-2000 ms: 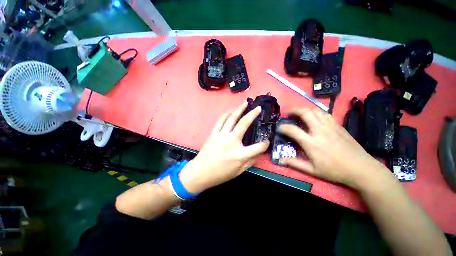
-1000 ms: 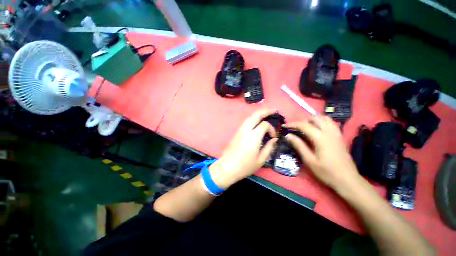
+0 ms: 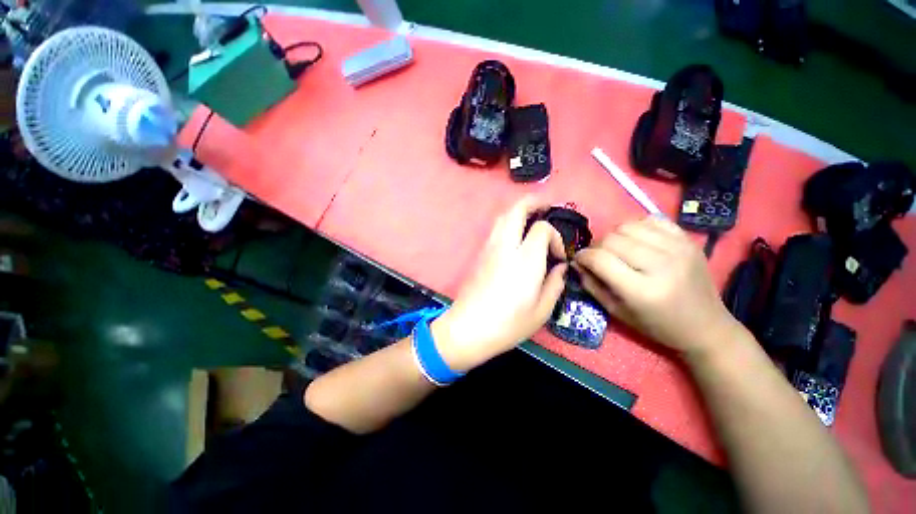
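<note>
A black camera body [image 3: 569, 227] lies at the front of the red mat [image 3: 402, 201], partly hidden by my hands. My left hand [image 3: 512, 286], with a blue strap on its wrist, is closed around the body's left side. A black cover with a shiny speckled face [image 3: 580, 319] lies just in front of the body, between my hands. My right hand [image 3: 648, 276] is at the joint between body and cover, its thumb and fingertips pinched together. Whatever small part those fingertips hold is too small to tell.
Other black camera bodies with covers beside them stand behind [image 3: 486, 112] and to the right [image 3: 796, 296]. A pale strip [image 3: 628, 181] lies behind my right hand. A green box [image 3: 239, 70], a pale ridged block [image 3: 378, 61] and a white fan [image 3: 95, 105] are at the left.
The view has shifted. My left hand has closed around the body from resting on it. My right fingers have moved off the cover to the joint, fingertips pinched.
</note>
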